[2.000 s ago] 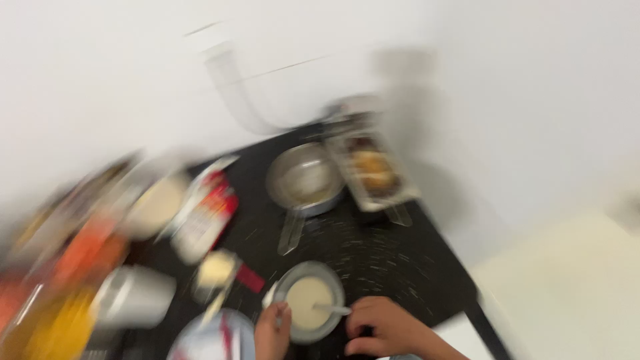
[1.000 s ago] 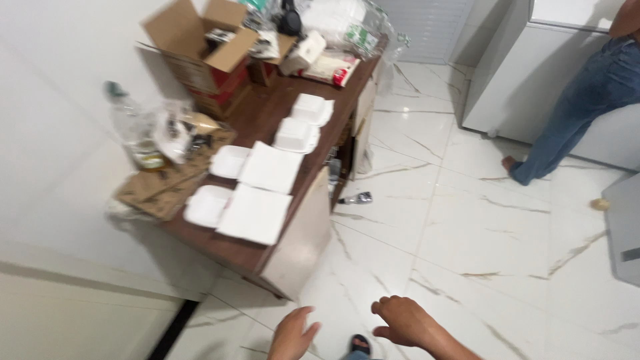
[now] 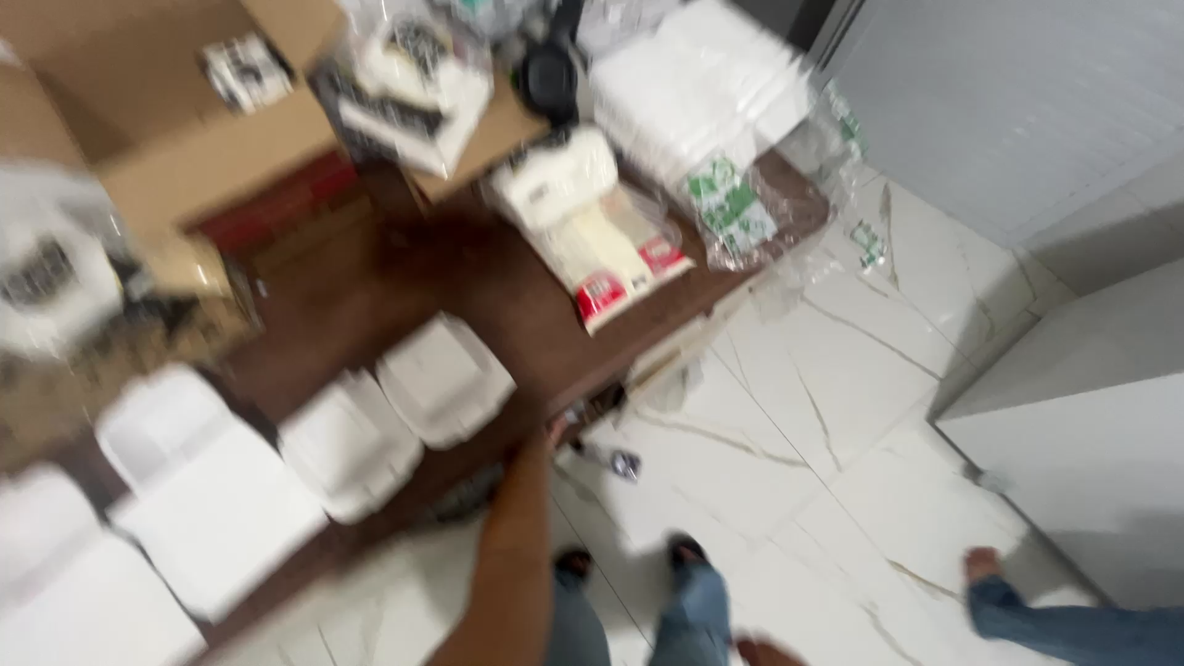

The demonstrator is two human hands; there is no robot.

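Note:
My left hand [image 3: 555, 433] is at the side of the brown wooden desk [image 3: 444, 277], by an opening below the desktop; its fingers are mostly hidden and blurred. My right hand [image 3: 763, 650] shows only in part at the bottom edge, beside my leg, and its grip is not visible. White foam clamshell boxes [image 3: 446, 379] lie in a row on the desk, some closed and some with lids open. A cream and red plastic packet [image 3: 615, 268] lies farther back, with a white wrapped pack [image 3: 560, 176] on it.
An open cardboard box [image 3: 222, 157], a black round object [image 3: 548, 81] and stacked white packs in clear plastic [image 3: 698, 83] stand on the desk. A small dark and silver item [image 3: 624, 462] lies on the marble-patterned floor. Another person's foot [image 3: 982, 562] is near a white cabinet [image 3: 1073, 444].
The view has swung from a black table with pans to the desk, then come closer to it. My left hand, over the floor a second ago, is now at the desk's side.

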